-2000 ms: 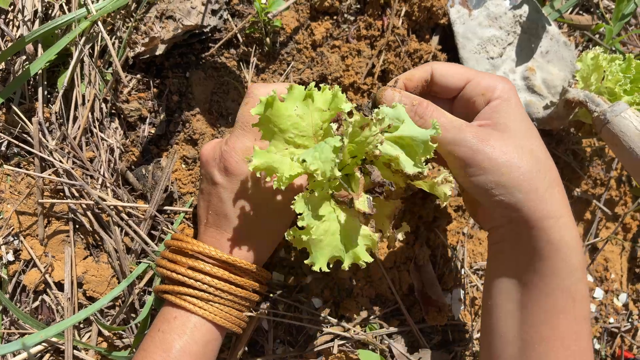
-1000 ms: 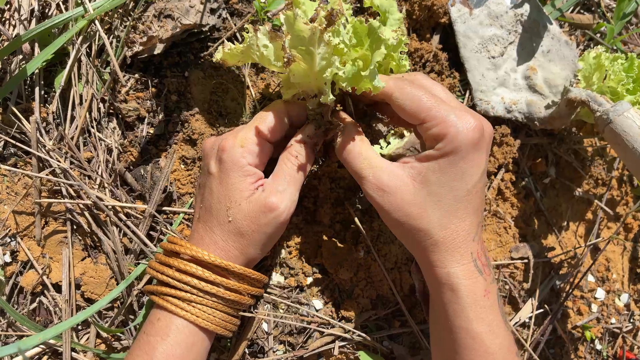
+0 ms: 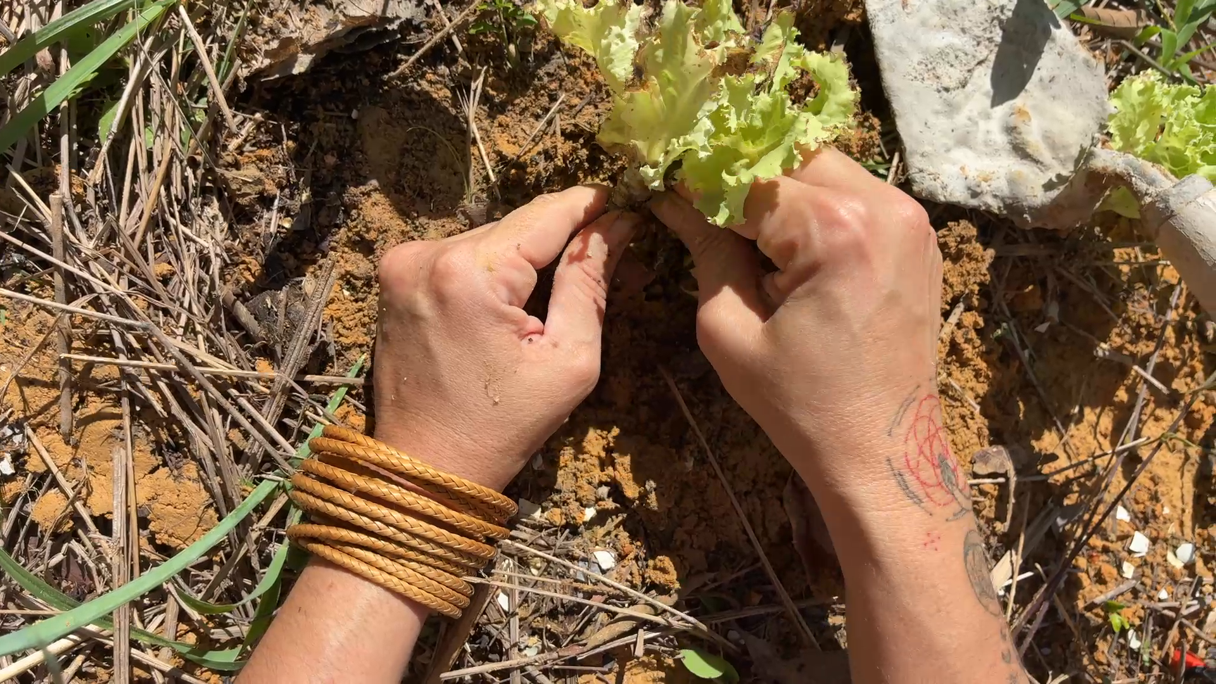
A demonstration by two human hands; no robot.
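Note:
A frilly, light green lettuce plant (image 3: 703,104) is at the top middle of the view, its leaves pointing away from me. My left hand (image 3: 494,323), with a braided tan cord bracelet (image 3: 399,522) at the wrist, pinches the plant's base between thumb and forefinger. From the other side my right hand (image 3: 817,285) closes its thumb and fingers on the same base, partly beneath the leaves. Its fingertips are hidden by foliage. Loose orange-brown soil (image 3: 608,456) lies under and between both hands, and the roots cannot be made out.
A dirt-caked metal trowel or hoe blade (image 3: 993,104) with a pale handle (image 3: 1183,214) lies at the upper right, beside another lettuce (image 3: 1164,123). Dry straw (image 3: 142,313) and long green grass blades (image 3: 161,579) cover the left side. Small white fragments (image 3: 1138,543) dot the soil at lower right.
Two seconds ago the lettuce lay lower, between my hands, its leaves toward me. It has since tipped away toward the top, and both hands have come together at its base.

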